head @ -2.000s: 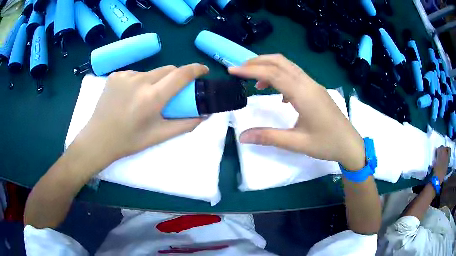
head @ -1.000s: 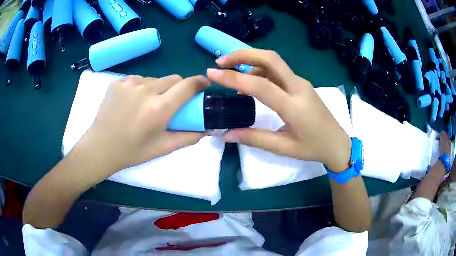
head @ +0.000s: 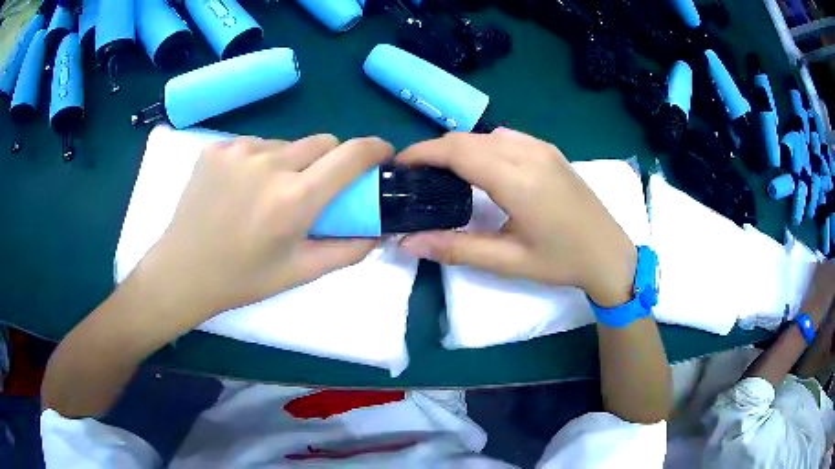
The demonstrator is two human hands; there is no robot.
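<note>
My left hand is closed around a light blue handle body, held level above the white pads. A thick black ribbed head sits at its right end. My right hand has its thumb under the black head and its fingers over the top, gripping it. Most of the handle body is hidden by my left hand. My right wrist wears a bright blue strap.
White wrapped pads lie along the near edge of the dark green table. Two blue handle bodies lie just behind my hands. More lie at left and right, with black parts at the back. Another person's arm is at right.
My right hand has moved from beside the black head to closing over it. The handle body has shifted slightly right. The other person's arm at right has moved.
</note>
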